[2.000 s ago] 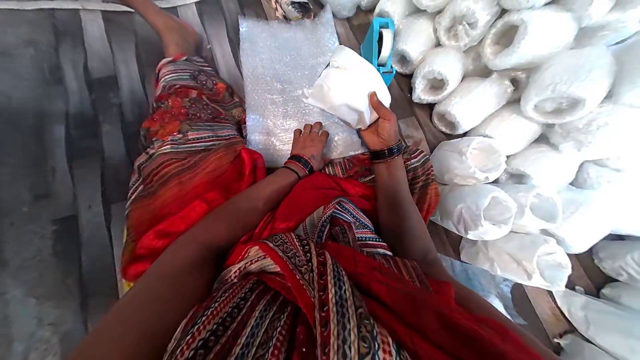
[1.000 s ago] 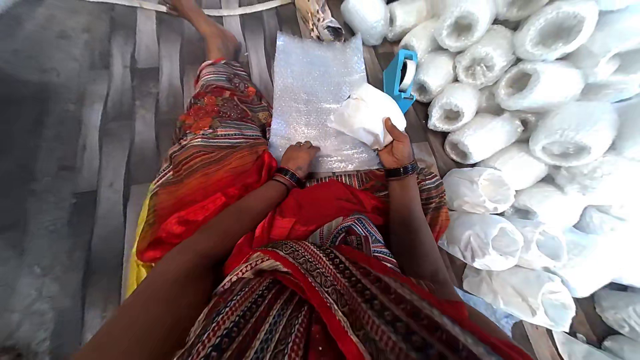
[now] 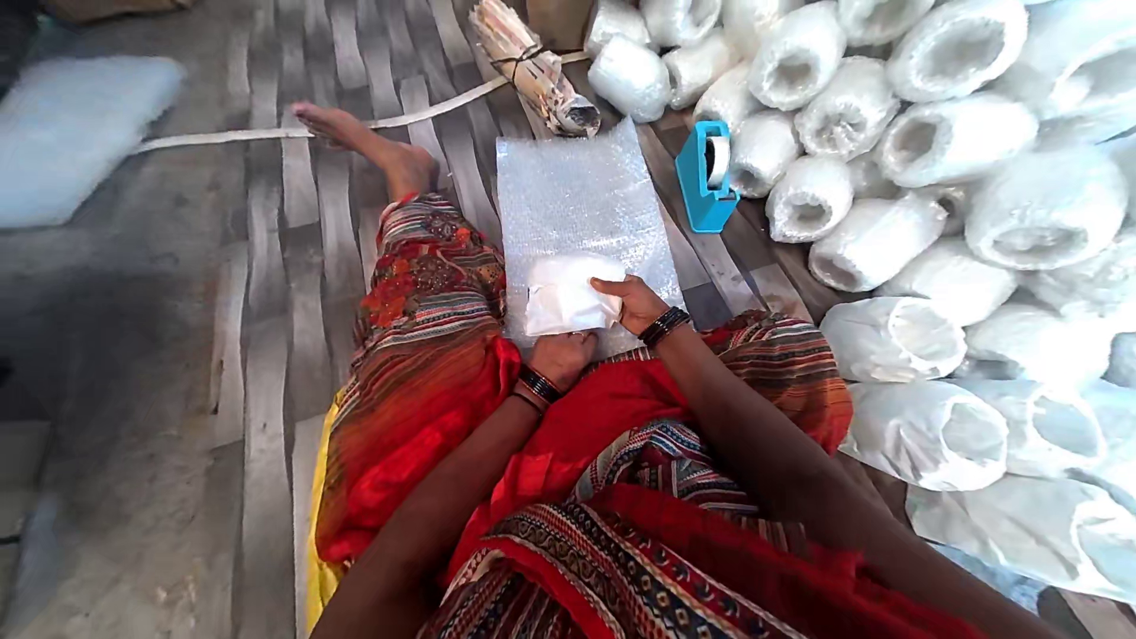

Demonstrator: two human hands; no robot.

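Note:
My right hand (image 3: 635,303) grips the right side of a white wrapped bundle (image 3: 572,293), with the thumb on top. The bundle is over the near part of a bubble wrap sheet (image 3: 577,195) that lies flat on the floor between my legs. Just below the bundle, my left hand (image 3: 564,357) is at the sheet's near edge; its fingertips are partly hidden, so whether they pinch the sheet is unclear. What the white wrapping covers cannot be seen. A blue tape dispenser (image 3: 707,182) with a roll of tape stands to the right of the sheet.
Many bubble-wrapped and white-wrapped cylindrical items (image 3: 958,142) are piled along the right. A tied bundle (image 3: 537,71) lies beyond the sheet, near a pale strip (image 3: 444,105) on the floor. A pale sheet-like piece (image 3: 80,133) is at the far left. My bare foot rests at upper left.
The white bundle has moved from the right part of the bubble wrap to its near middle, with my right hand holding it. My left hand is now just below the bundle. The view has shifted.

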